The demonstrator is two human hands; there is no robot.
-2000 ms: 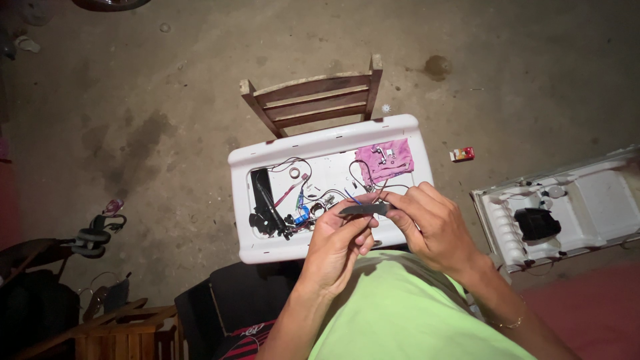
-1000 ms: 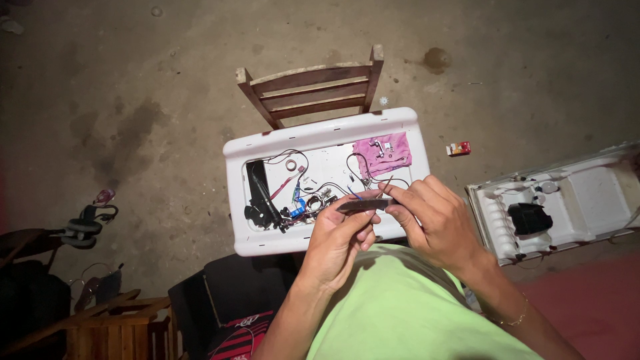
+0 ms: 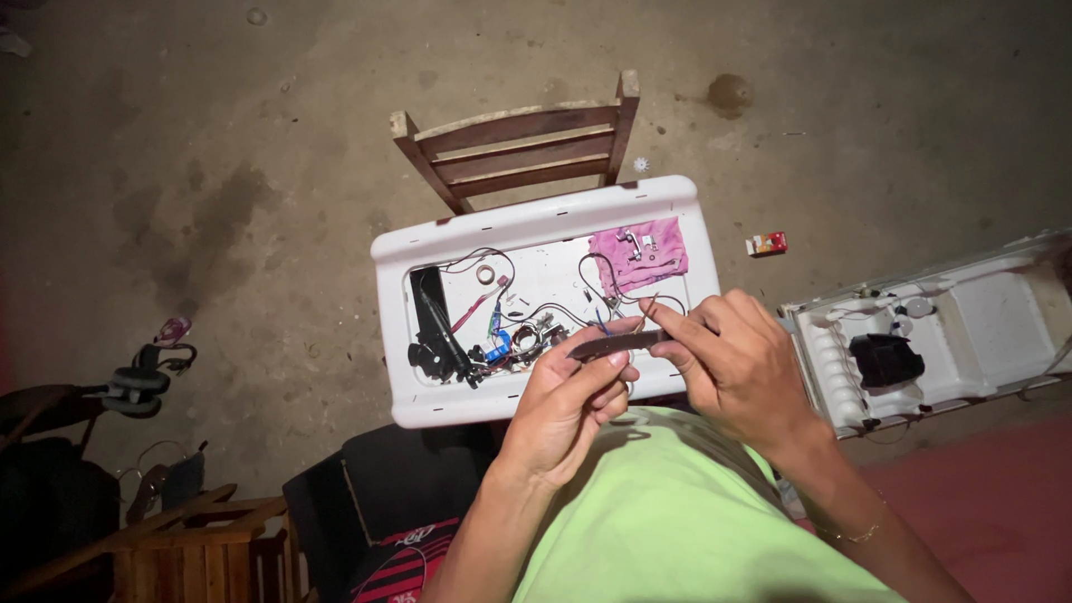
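My left hand (image 3: 574, 394) holds a dark, flat, curved strip (image 3: 615, 343) between thumb and fingers, over the near edge of a white plastic tray (image 3: 536, 219). My right hand (image 3: 729, 368) grips the strip's right end; thin wires show by its fingertips. Below, in the tray, are a blue electronic part (image 3: 497, 345), a black tubular part (image 3: 431, 314), a roll of tape (image 3: 485, 274), black cables and small metal parts. A pink cloth (image 3: 653, 272) with small metal pieces on it lies at the tray's far right. What the strip is, I cannot tell.
A wooden chair (image 3: 528, 126) stands beyond the tray. To the right, a white appliance panel (image 3: 997, 327) holds a black piece (image 3: 886, 362). A small red and white box (image 3: 766, 244) lies on the floor. Wooden slats (image 3: 205, 544) and a dark seat (image 3: 410, 477) are at lower left.
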